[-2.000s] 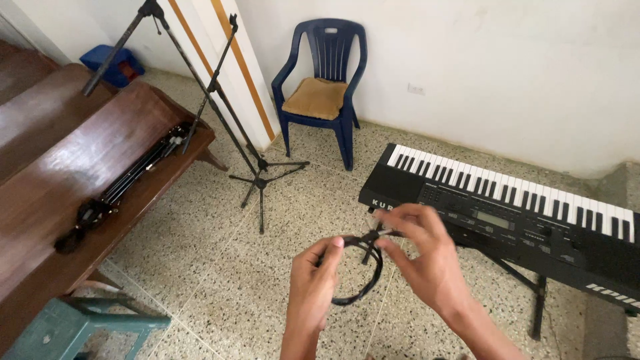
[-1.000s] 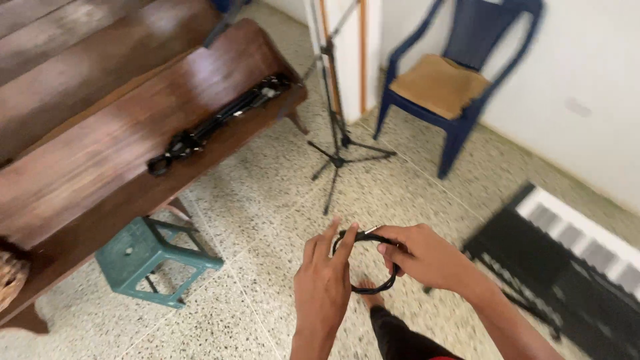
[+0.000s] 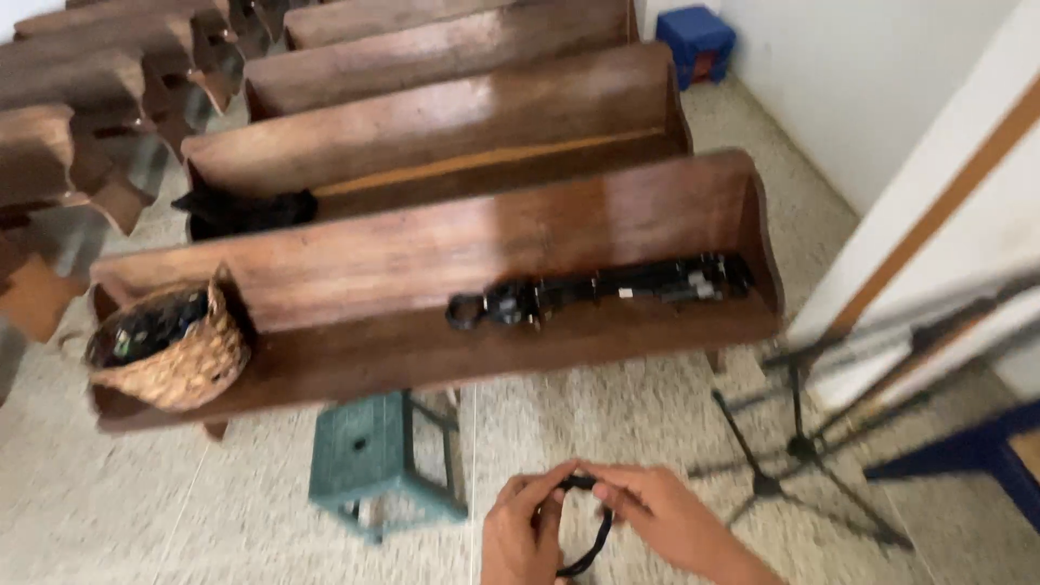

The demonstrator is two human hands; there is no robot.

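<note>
A coiled black cable (image 3: 600, 543) hangs in a loop between my hands at the bottom of the head view. The fingers of my left hand (image 3: 526, 524) close on the top of the coil from the left. My right hand (image 3: 670, 516) pinches the same part from the right, its fingertips close to those of the left. The lower end of the loop runs out of the frame. Beyond the hands, folded black stands (image 3: 642, 280) lie on the seat of a wooden pew (image 3: 357, 341). Motion blur hides the cable's finer details.
A woven basket (image 3: 183, 357) with dark items sits at the pew's left end. A green plastic stool (image 3: 366, 451) stands before the pew. At right are microphone stands (image 3: 800, 447) with spread legs and part of a blue chair (image 3: 967, 451). More pews (image 3: 455, 106) stand behind.
The view has swung far left, so the keyboard is out of sight and the basket is fully in view. Both hands still hold the coiled cable, with their fingertips now closer together.
</note>
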